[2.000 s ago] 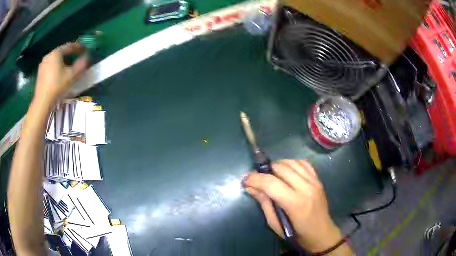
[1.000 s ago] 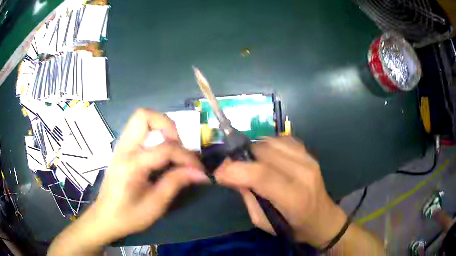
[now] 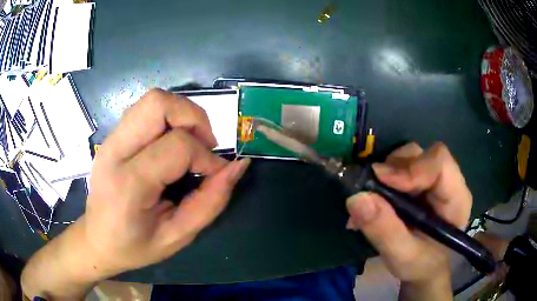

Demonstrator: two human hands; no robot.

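A green circuit board (image 3: 271, 106) in a dark frame lies on the mat in front of me. A white-backed LCD module (image 3: 221, 111) lies at its left end, with an orange flex cable (image 3: 247, 129) over the board's left edge. My right hand (image 3: 412, 206) holds the soldering iron (image 3: 400, 203) like a pen, its tip at the flex cable. My left hand (image 3: 165, 182) pinches a thin strand of solder wire (image 3: 241, 150) whose end is near the cable; its fingers partly cover the LCD module.
Stacked LCD modules (image 3: 70, 41) and a loose heap of them (image 3: 53, 135) lie at the left. A red-and-white tin (image 3: 503, 85) and part of a fan grille (image 3: 512, 23) are at the right. A small yellow-gold scrap (image 3: 324, 14) lies at the top.
The unit with the LCD module now lies in front of me; two seconds ago my left hand was at the far left. The iron's tip has come down to the flex cable.
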